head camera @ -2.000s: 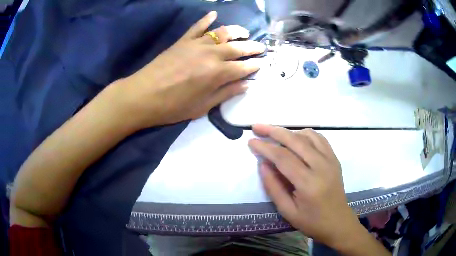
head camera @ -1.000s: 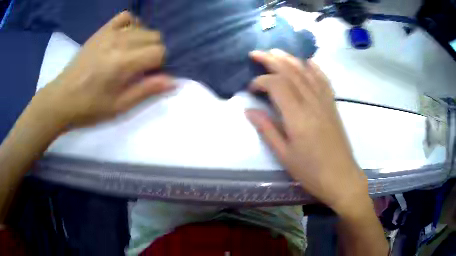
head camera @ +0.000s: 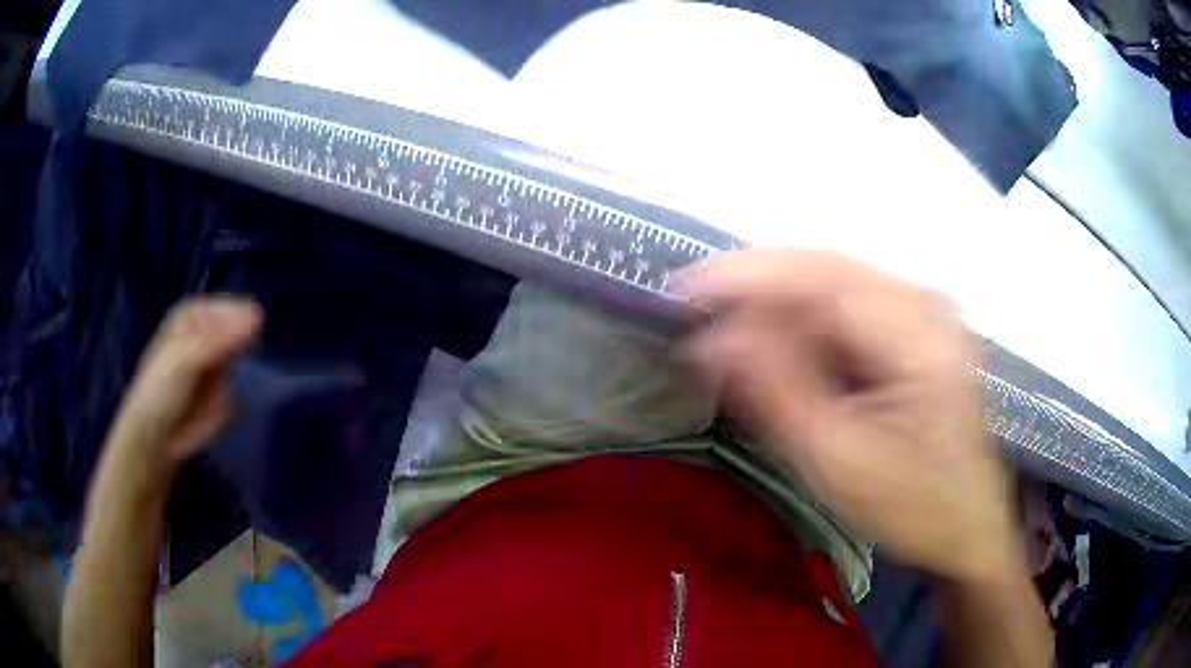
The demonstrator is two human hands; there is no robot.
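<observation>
My left hand (head camera: 196, 372) is blurred at the left, below the table edge, with its fingers closed on a small dark navy fabric piece (head camera: 307, 457) that hangs beside my lap. My right hand (head camera: 849, 392) is blurred over the front table edge, fingers loosely bent and apart, with nothing seen in it. A navy fabric panel (head camera: 967, 85) lies on the white table at the upper right. More navy cloth (head camera: 503, 26) shows along the top edge. The needle and presser foot cannot be made out.
A ruler strip (head camera: 509, 209) runs along the table's front edge. Dark cloth (head camera: 105, 287) hangs at the left. My lap shows pale green cloth (head camera: 588, 365) and a red garment (head camera: 562, 561). Blue-marked brown material (head camera: 277, 611) lies low at the left. Dark machine parts show top right.
The view has tilted down toward my lap. My left hand has left the cloth on the table and moved down to a small piece. My right hand has come off the fabric to the table edge.
</observation>
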